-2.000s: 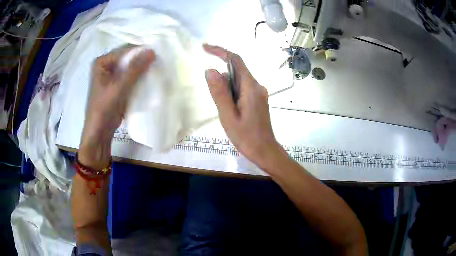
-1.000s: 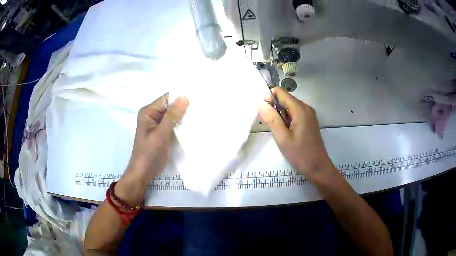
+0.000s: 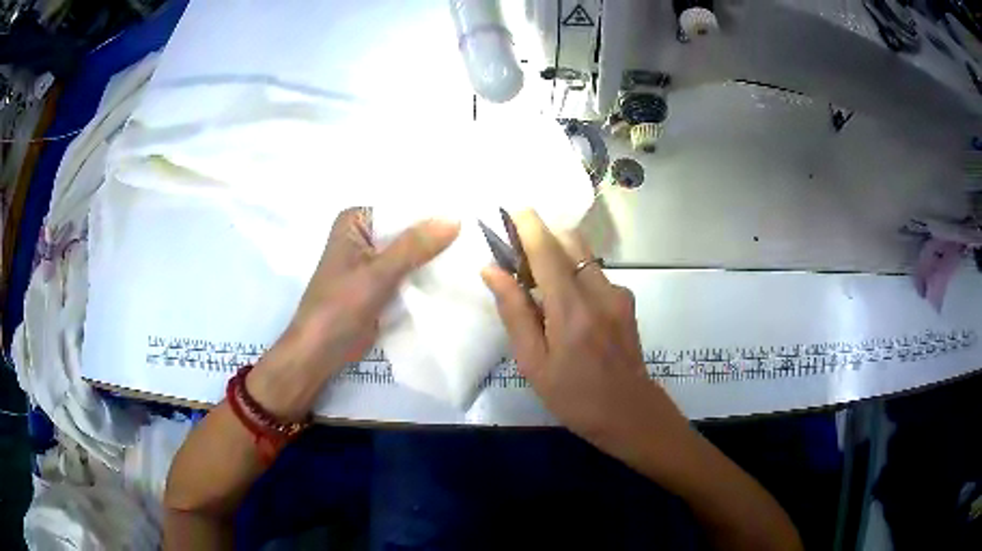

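A white fabric piece [image 3: 447,334] lies over the table and hangs in folds between my hands, strongly overexposed. My left hand [image 3: 372,269] pinches the fabric with thumb and fingers, left of the snips. My right hand [image 3: 571,312] holds dark thread snips [image 3: 504,250] between thumb and fingers. The snips' two blades are apart and point up and left, over the fabric near my left thumb tip. Whether the blades touch the cloth or a thread cannot be told in the glare.
The sewing machine [image 3: 732,172] stands at the upper right, with a lamp [image 3: 490,65] left of its needle area. A printed ruler [image 3: 797,355] runs along the front edge. White cloth [image 3: 54,312] hangs at the far left. A pink scrap [image 3: 937,269] is at the right.
My right hand has moved left and down, off the fabric's right edge, and the snips now show with blades spread. My left hand still grips the fabric, its thumb further right.
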